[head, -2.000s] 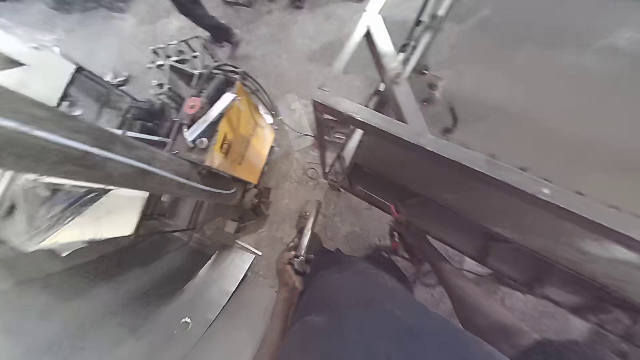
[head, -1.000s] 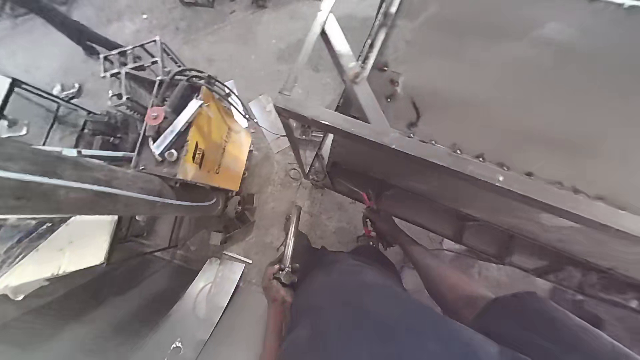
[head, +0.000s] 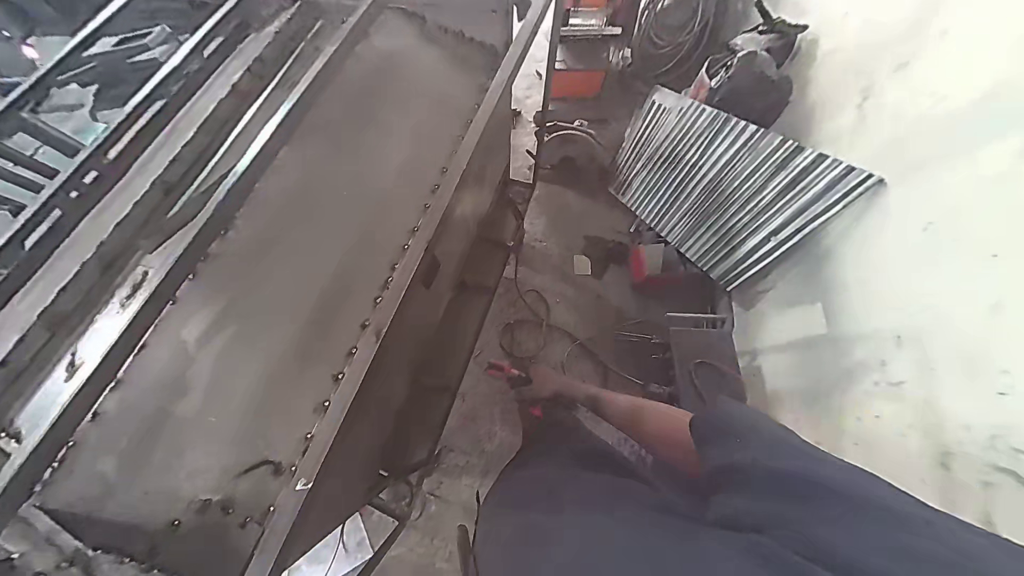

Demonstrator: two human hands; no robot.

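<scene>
Near the lower middle, my right hand (head: 544,384) is closed around a red-and-black hand tool (head: 506,371), whose exact kind is too blurred to tell. The bare forearm runs back to a dark sleeve. Left of this hand, and apart from it, stands a long steel frame with a flat metal panel (head: 304,224); a row of weld spots follows its raised edge (head: 400,280). A thin cable (head: 524,340) lies looped on the floor just above the hand. My left hand is out of the picture.
A corrugated metal sheet (head: 736,188) leans by the pale wall (head: 920,336) on the right, with a red box (head: 664,276) below it. Orange equipment (head: 578,82) and coiled cable (head: 676,40) are at the top. Metal pieces (head: 352,544) lie at the lower left.
The view has swung far to the right. My left hand, with a metal tool in it earlier, has left the view, as has the yellow machine. My right hand still holds the red tool.
</scene>
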